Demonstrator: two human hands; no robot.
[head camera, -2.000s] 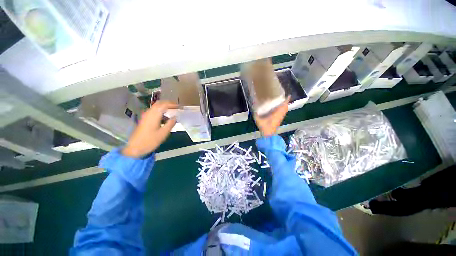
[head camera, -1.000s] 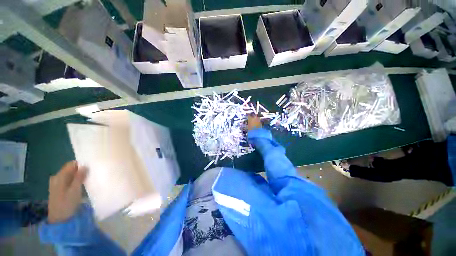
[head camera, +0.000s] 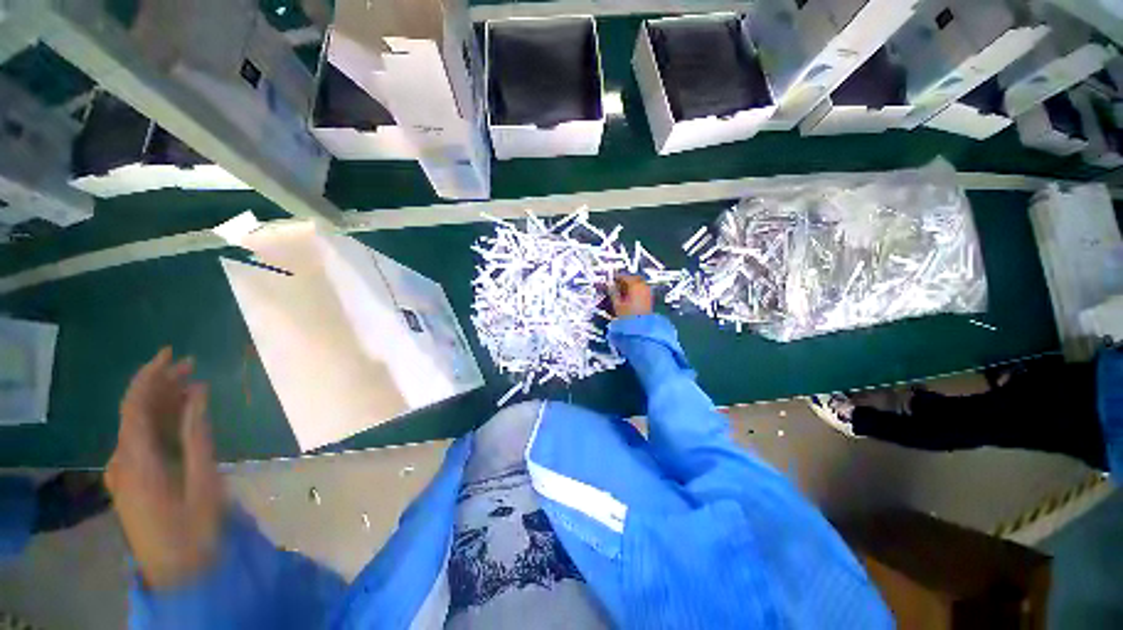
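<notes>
An open retail box (head camera: 357, 332), white outside and cream inside, lies on the green bench left of the clip pile, its flaps up at the far end. My left hand (head camera: 170, 462) is in the air left of the box, apart from it, fingers apart and empty, slightly blurred. My right hand (head camera: 631, 295) is at the right edge of the pile of white clips (head camera: 542, 295), fingertips close together among the clips; whether they hold a clip cannot be told. A clear plastic bag (head camera: 862, 265) full of clips lies to the right.
Open boxes with dark inserts (head camera: 544, 86) stand in a row behind the pale edge strip (head camera: 419, 215), with printed cartons (head camera: 437, 123) standing or leaning among them. White cartons (head camera: 1081, 265) lie at the far right. Another person's dark-clothed leg (head camera: 985, 412) is at right.
My left hand has let go of the box and moved away from it. The box now rests on the bench, farther from me. My right hand has stayed at the pile's edge.
</notes>
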